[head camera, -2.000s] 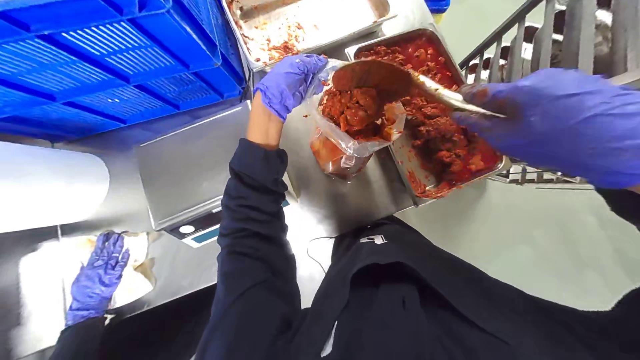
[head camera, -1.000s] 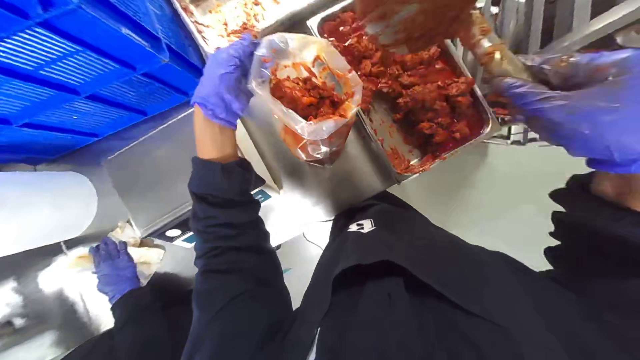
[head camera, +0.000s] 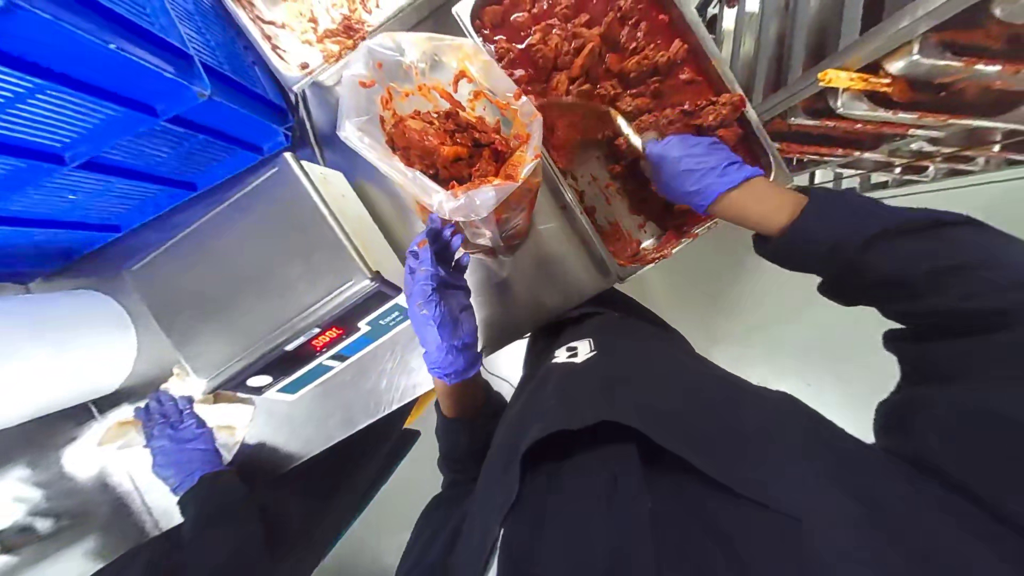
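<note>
A clear plastic bag (head camera: 440, 128), its mouth spread wide, stands on the steel table with red-sauced food (head camera: 456, 148) inside. Just below its near rim is my left hand (head camera: 442, 300) in a purple glove, fingers raised near the bag; whether they touch it is unclear. My right hand (head camera: 700, 172), gloved too, grips the handle of a metal scoop (head camera: 628, 132), which is coated in sauce and rests low in the steel tray (head camera: 582, 218). Chunky red food (head camera: 616, 52) fills the tray's far part, while bare metal shows at its near left.
A digital scale (head camera: 248, 264) with a lit display stands left of the bag. Blue plastic crates (head camera: 104, 120) are stacked behind it. Another person's gloved hand (head camera: 180, 440) rests on a cloth (head camera: 228, 416) at lower left. Another food tray (head camera: 296, 72) and a metal rack (head camera: 904, 120) flank the work.
My left hand has let go of the bag's rim and moved down to its near side. My right hand has brought the scoop from above down into the tray.
</note>
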